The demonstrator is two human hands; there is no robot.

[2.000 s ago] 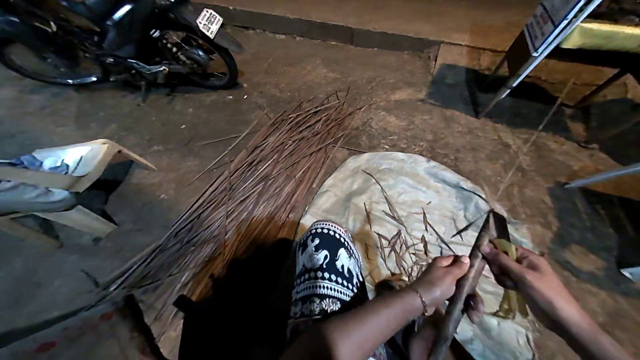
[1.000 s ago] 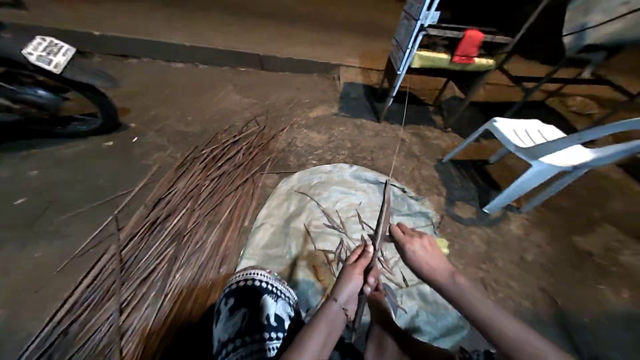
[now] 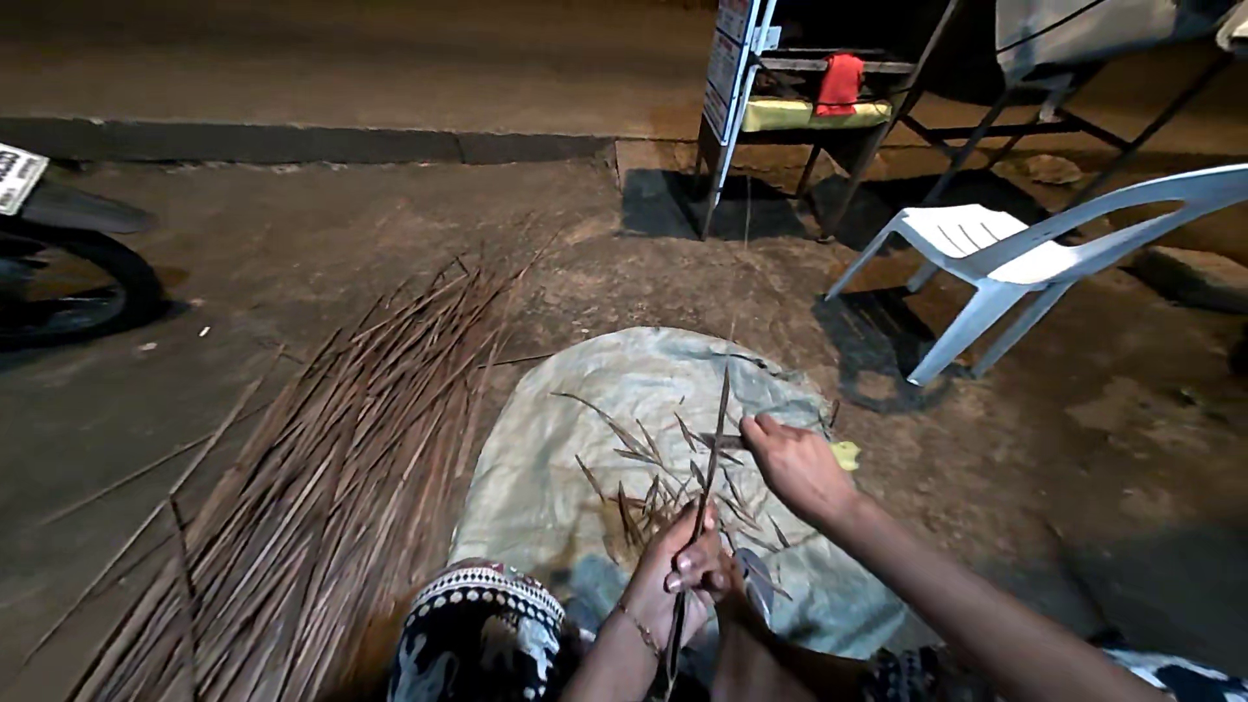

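My left hand (image 3: 690, 565), with a thin bracelet at the wrist, grips a long brown dried leaf strip (image 3: 722, 414) that points away from me. Just right of the strip, my right hand (image 3: 798, 466) is closed around a knife, whose dark blade (image 3: 721, 442) meets the strip from the side. Below both hands a pale woven sheet (image 3: 546, 429) lies on the ground, strewn with short brown leaf scraps (image 3: 634, 517). A foot partly shows beside my left hand.
Left of the sheet lies a large pile of long dried leaf strips (image 3: 331, 468). A motorcycle wheel (image 3: 88, 283) is at the far left. A white plastic chair (image 3: 1004, 253) stands at the right, near a stand with a red cloth (image 3: 839, 85). A kerb (image 3: 292, 142) runs behind.
The view has swung right since two seconds ago. Compared with one second ago, my right hand has moved away from my left, and the blade now shows against the strip.
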